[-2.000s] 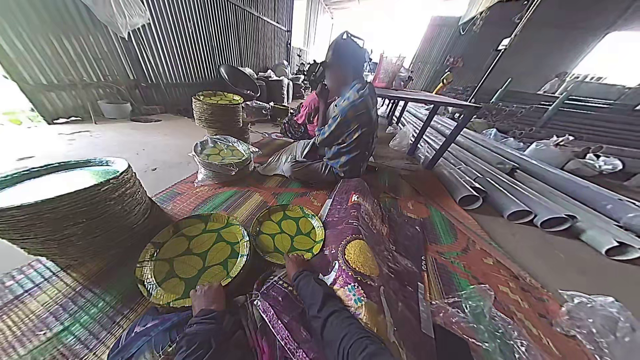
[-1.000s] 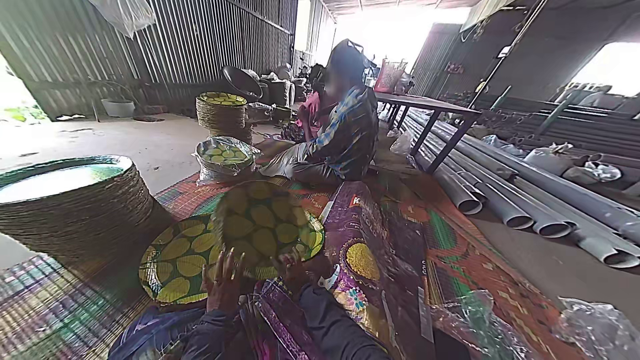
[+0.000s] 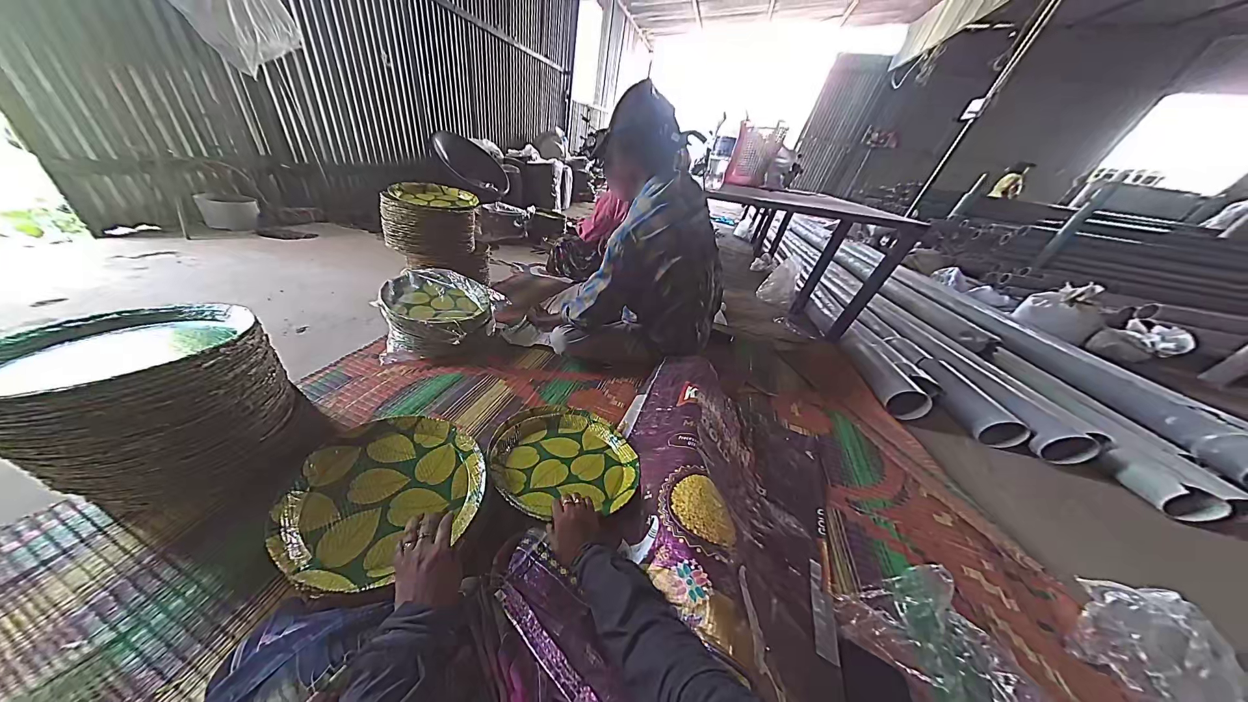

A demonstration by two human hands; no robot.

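Two round plates with a yellow leaf pattern on green lie side by side before me. My left hand [image 3: 427, 565] rests on the lower right rim of the left leaf-patterned plate [image 3: 375, 502], fingers spread over its edge. At the near edge of the right leaf-patterned plate [image 3: 564, 460] is my right hand [image 3: 573, 526], its fingers touching the rim; whether they grip it cannot be told. To the left stands a tall stack of round plates [image 3: 146, 409] with a shiny top. A purple printed sack [image 3: 721, 487] lies to the right of the plates.
A person [image 3: 653, 234] sits on the woven mat [image 3: 390, 380] ahead, beside a plastic-wrapped plate stack [image 3: 434, 317]. Another plate stack [image 3: 429, 219] stands behind. Long grey pipes [image 3: 975, 390] and a table [image 3: 819, 205] are at the right. Crumpled clear plastic [image 3: 1150, 634] lies at lower right.
One second ago a blurred leaf-patterned plate was raised between my hands, over the two places. Now both plates lie flat, with my left hand on the left one and my right at the right one.
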